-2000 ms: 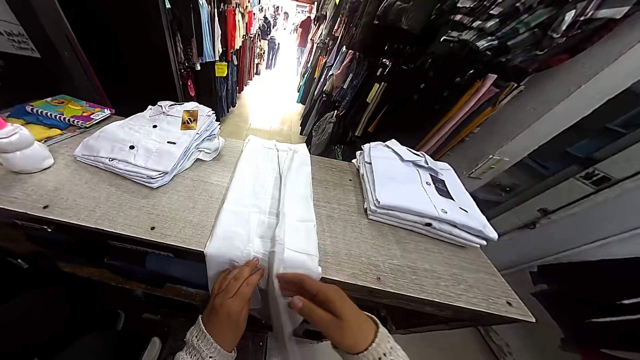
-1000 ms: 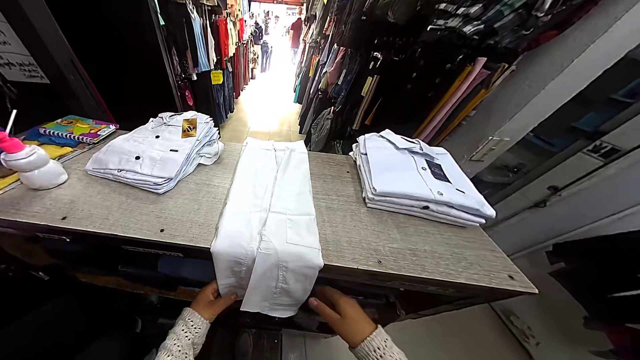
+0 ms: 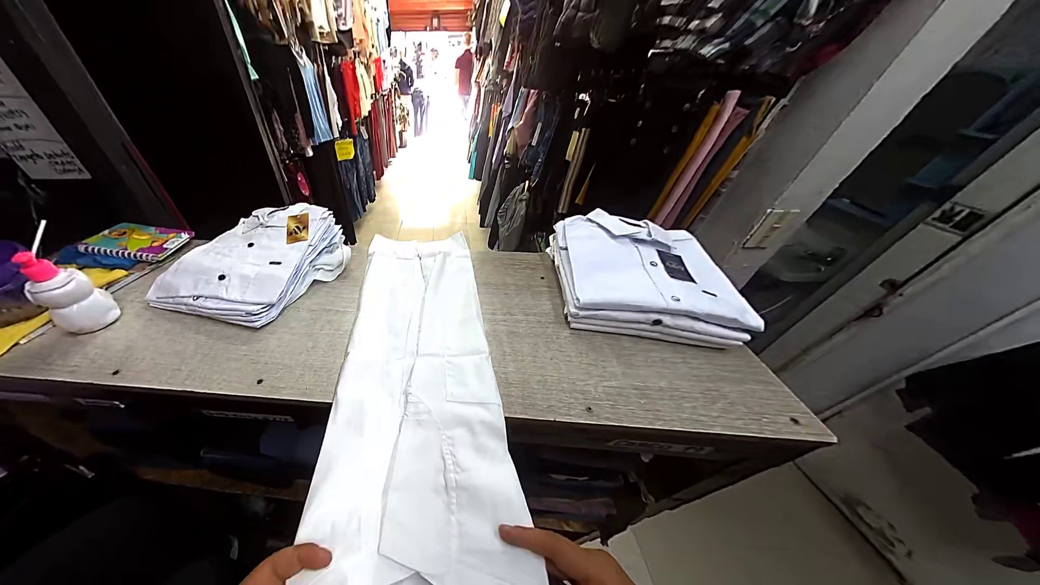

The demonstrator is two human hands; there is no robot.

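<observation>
A white garment with a long seam and a patch pocket [image 3: 431,341] lies lengthwise over the wooden counter [image 3: 642,382], its lower part hanging past the near edge. My left hand [image 3: 288,565] grips its lower left edge, thumb on top, fingers mostly hidden beneath the cloth or below the frame. At the lower right edge, my right hand [image 3: 565,556] holds the cloth the same way, its other fingers largely out of sight. The lowest end of the garment is cut off by the frame.
Folded white shirts are stacked at left [image 3: 244,264] and right [image 3: 650,272] on the counter. A white bottle with a pink top [image 3: 69,292] and a spiral notebook [image 3: 134,241] stand far left. Clothes racks line an aisle beyond; a person [image 3: 464,73] is far back.
Two seconds ago my hands were close together on the garment near the counter's edge. They have moved apart to its two sides, and more of the cloth now hangs toward me.
</observation>
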